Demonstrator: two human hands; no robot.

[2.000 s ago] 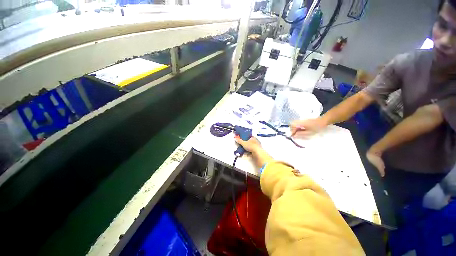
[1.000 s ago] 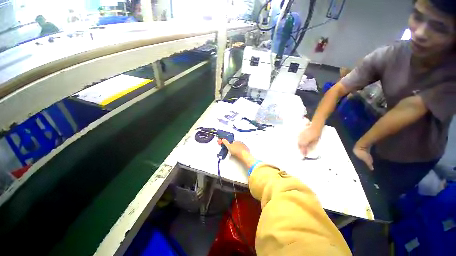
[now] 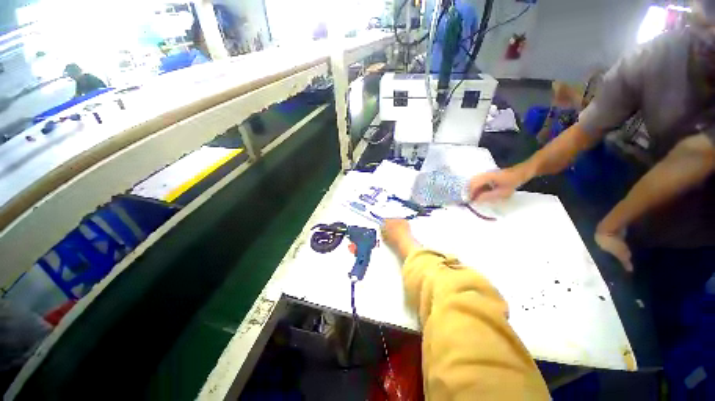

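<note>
A blue-grey hot glue gun with an orange detail lies on the white table, its cord hanging over the front edge. A dark round coil lies left of it. My right hand, in a yellow sleeve, is just right of the gun and off it. Its fingertips are at a thin, blurred bluish item; whether they grip it is unclear. Dark-handled pliers lie beyond the hand. My left hand is out of the picture.
A co-worker's hand is by a clear plastic bag and a curved red handle. Small dark bits lie on the right. White machines stand behind; the recessed green conveyor runs along the left.
My right hand has let go of the glue gun and moved slightly right and away from me. The co-worker's hand has moved back toward the bag.
</note>
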